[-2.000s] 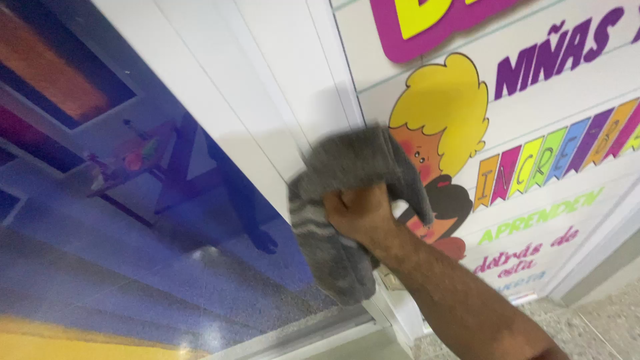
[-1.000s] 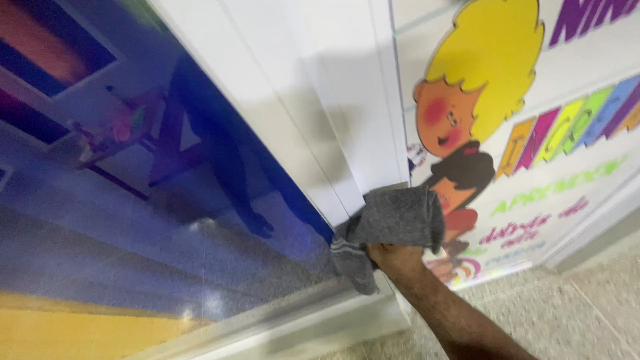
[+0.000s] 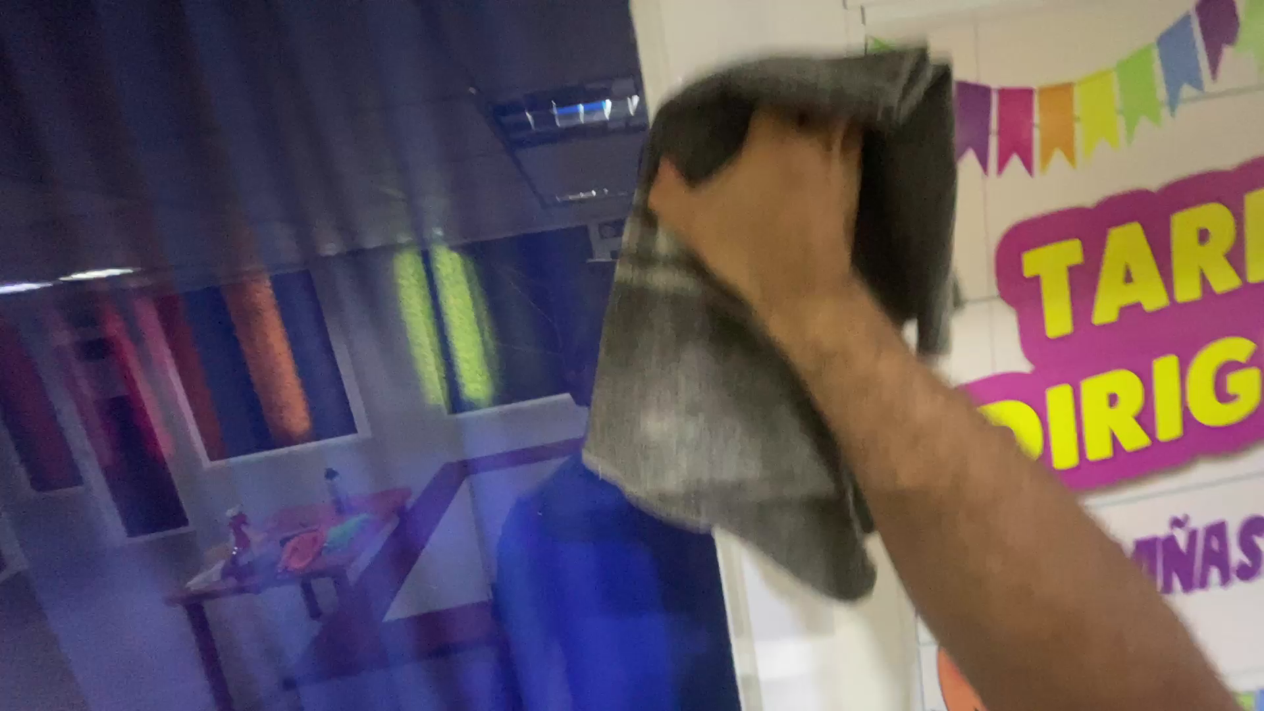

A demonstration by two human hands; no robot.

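Note:
My right hand [image 3: 780, 197] grips a grey cloth [image 3: 691, 395], which drapes down from my fingers and is slightly blurred. Hand and cloth are in front of a white door or window frame [image 3: 810, 642], between dark reflective glass [image 3: 296, 178] at the left and a decorated panel [image 3: 1086, 523] at the right. The cloth covers part of the frame and overlaps the glass edge. Whether it touches the surface behind it, I cannot tell. My forearm comes in from the lower right. My left hand is out of view.
The glass shows a reflected table [image 3: 286, 563] with several items on it, windows, ceiling lights [image 3: 583, 111] and a blue-clad figure [image 3: 602, 583]. Colourful paper bunting [image 3: 1057, 123] and large yellow-on-purple lettering [image 3: 1136, 296] are on the panel at the right.
My right hand, holding the grey cloth throughout, went down along the white frame and is now much higher on it. The view has tilted up, showing the bunting and ceiling lights.

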